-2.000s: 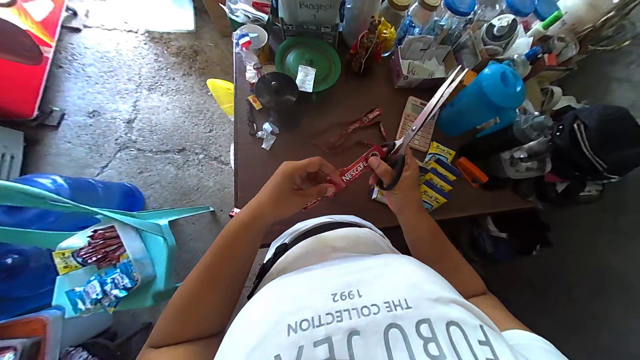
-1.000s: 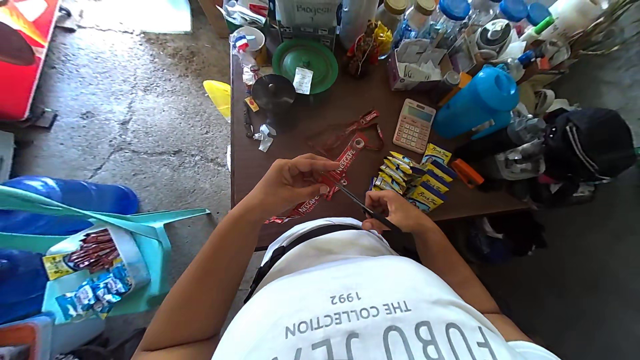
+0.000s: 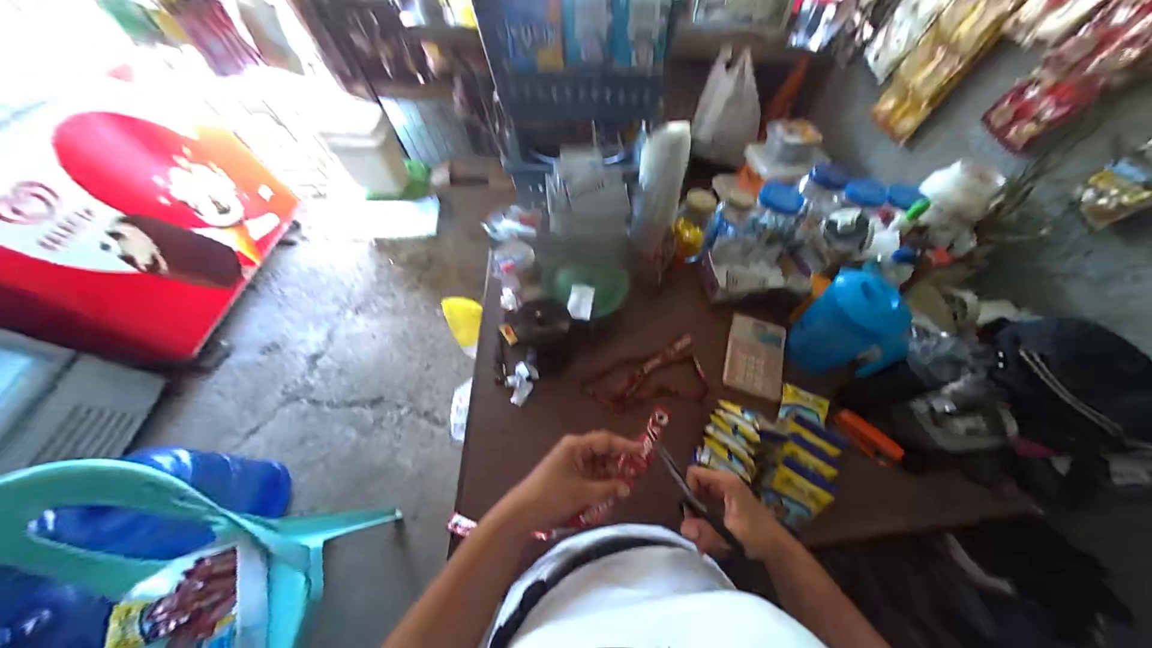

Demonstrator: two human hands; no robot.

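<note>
My left hand (image 3: pixel 589 472) pinches a strip of red coffee sachets (image 3: pixel 646 441) above the brown table (image 3: pixel 558 405); part of the strip hangs below the hand towards the table's near edge. In my right hand (image 3: pixel 724 513) is a pair of scissors (image 3: pixel 684 481) with dark handles, the blades pointing at the strip beside my left fingers. Blur hides whether the blades touch it. Another red sachet strip (image 3: pixel 661 360) lies loosely curled on the table. Yellow and blue sachets (image 3: pixel 801 463) lie in rows right of my right hand.
A calculator (image 3: pixel 754 355), a blue pitcher (image 3: pixel 850 319) and an orange-handled tool (image 3: pixel 868 438) are on the right. Farther back are a green plate (image 3: pixel 589 288) and lidded jars (image 3: pixel 781 198). A teal chair (image 3: pixel 297 540) stands left, holding a tub of sachets (image 3: pixel 193 598).
The view has tilted up, showing more of the room. Two seconds ago the scissors pointed away from me past the calculator; now they point at the strip in my left hand.
</note>
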